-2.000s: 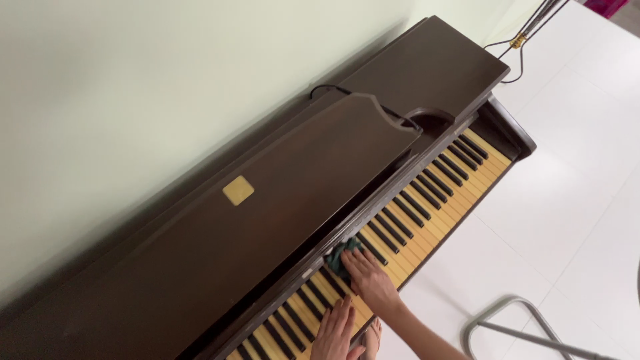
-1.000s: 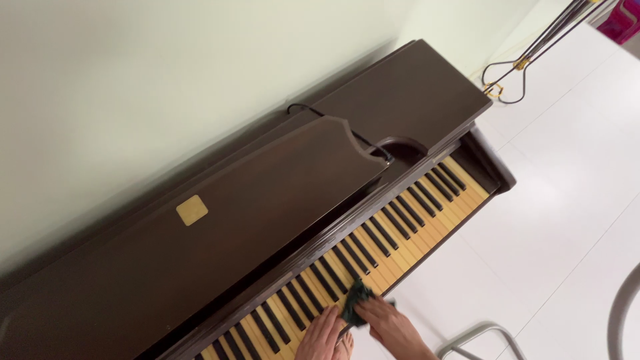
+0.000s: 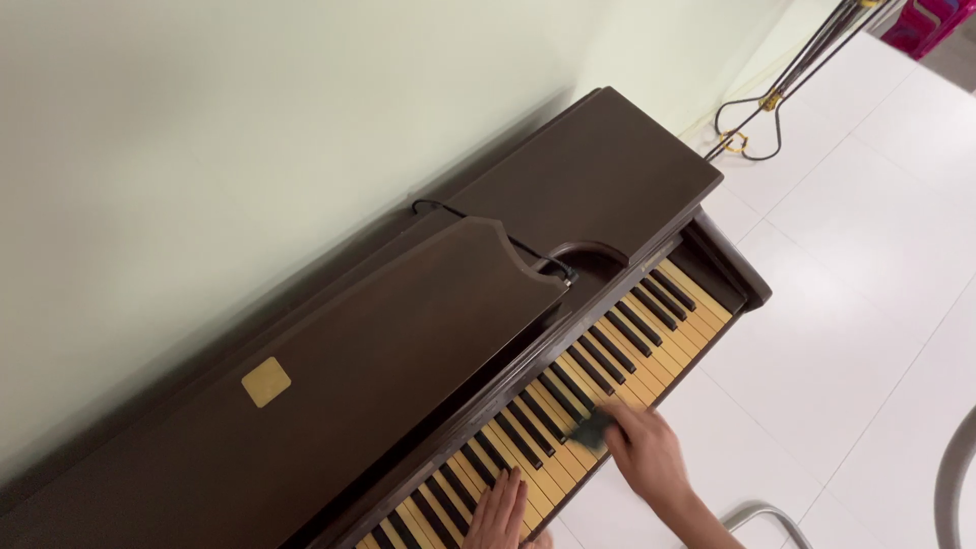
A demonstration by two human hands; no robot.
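Observation:
The keyboard [image 3: 560, 473] of a dark brown piano [image 3: 404, 335] runs diagonally from bottom centre to upper right, with yellowed white keys and black keys. My right hand [image 3: 644, 450] grips a dark green cloth [image 3: 591, 431], slightly blurred, over the keys near the middle of the visible keyboard. To its lower left, my left hand [image 3: 499, 511] rests flat on the keys, fingers extended and close together, holding nothing. A black cable [image 3: 526, 248] lies over the piano's top, and its plug end sits by the curved edge of the raised panel.
A pale wall [image 3: 229, 137] runs behind the piano. A black metal stand [image 3: 778, 95] with yellow parts is at the upper right, on white floor tiles [image 3: 862, 320]. Grey metal tubing [image 3: 762, 511] shows at lower right. A bright pink object [image 3: 919, 27] is in the top right corner.
Two seconds ago the cloth and right hand were near the rear of the keys; one second ago they were at the front edge. Now they are over the keys, farther from the left hand.

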